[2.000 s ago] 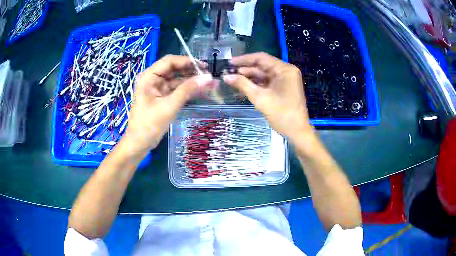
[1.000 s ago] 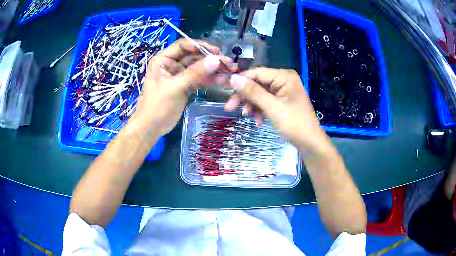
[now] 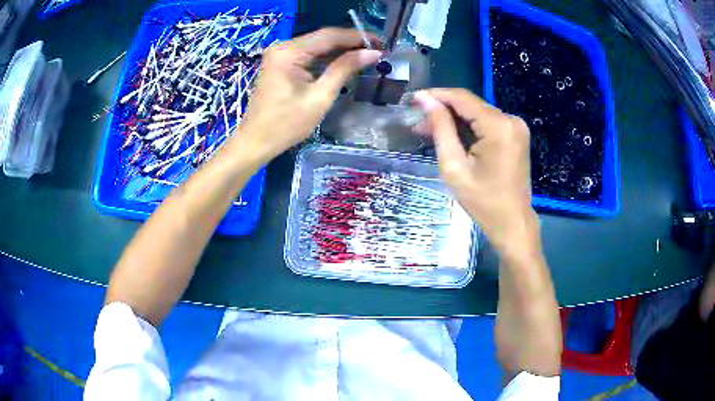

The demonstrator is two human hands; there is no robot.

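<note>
My left hand (image 3: 302, 90) pinches a thin white stick part (image 3: 360, 28) beside the press fixture (image 3: 384, 72). The stick's upper end points up; its lower end is hidden by the fingers. My right hand (image 3: 482, 153) is right of the fixture, thumb and forefinger close together. A pale blur shows at its fingertips, and I cannot tell whether it holds something. The clear plastic box (image 3: 382, 279) lies in front, with sticks in line, red ends left. The press ram (image 3: 398, 23) stands above the fixture.
The left blue tray (image 3: 102, 168) holds jumbled sticks. The right blue tray (image 3: 576, 207) is dark inside with scattered rings. Clear containers (image 3: 35, 110) stand far left. A loose stick (image 3: 106, 68) lies beside the left tray. A white tag (image 3: 429, 22) is beside the press.
My hands were close together on the stick and are now apart. My left hand has moved up to the fixture with the stick; my right hand has moved right. The camera view has shifted.
</note>
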